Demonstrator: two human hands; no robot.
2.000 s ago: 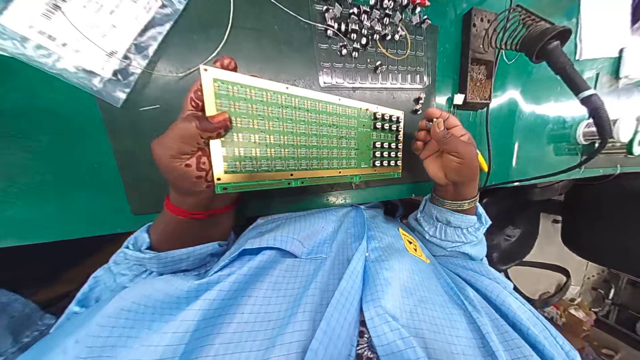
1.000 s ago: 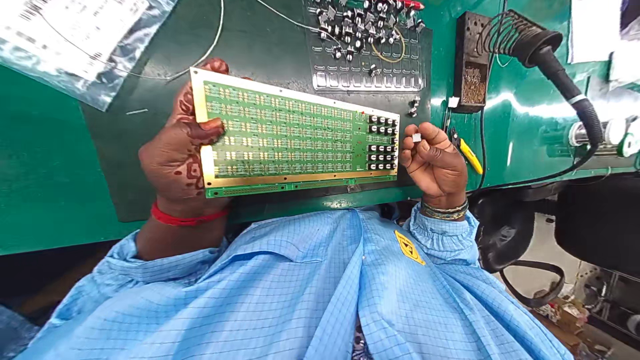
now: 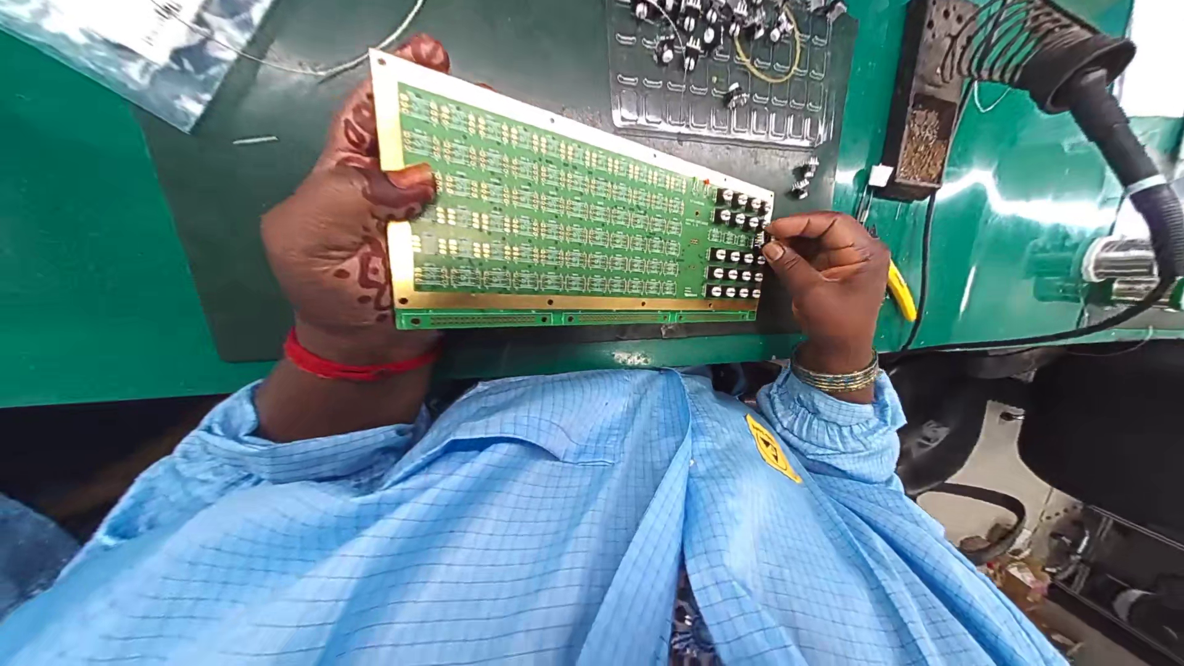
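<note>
A long green circuit board [image 3: 555, 203] with gold edges is tilted up above the dark mat, its left end held in my left hand [image 3: 347, 203], thumb on the face. Rows of small black-and-white components [image 3: 737, 275] stand at the board's right end. There my right hand [image 3: 828, 277] pinches a small component [image 3: 760, 238] between thumb and forefinger, at the right edge between the upper and lower rows. The fingertips partly hide it, and whether it is seated in the board I cannot tell.
Loose components lie in a clear plastic tray [image 3: 721, 120] behind the board, several more [image 3: 803, 176] on the mat [image 3: 222, 305]. At right are a soldering iron stand [image 3: 925, 120] with its coil holder, a black cable, a yellow-handled tool [image 3: 901, 291] and a solder spool [image 3: 1115, 259]. A plastic bag [image 3: 139, 46] lies back left.
My right hand has moved left to the board's right edge with the small component, which was held just off the board a second ago. My left hand keeps its hold on the board.
</note>
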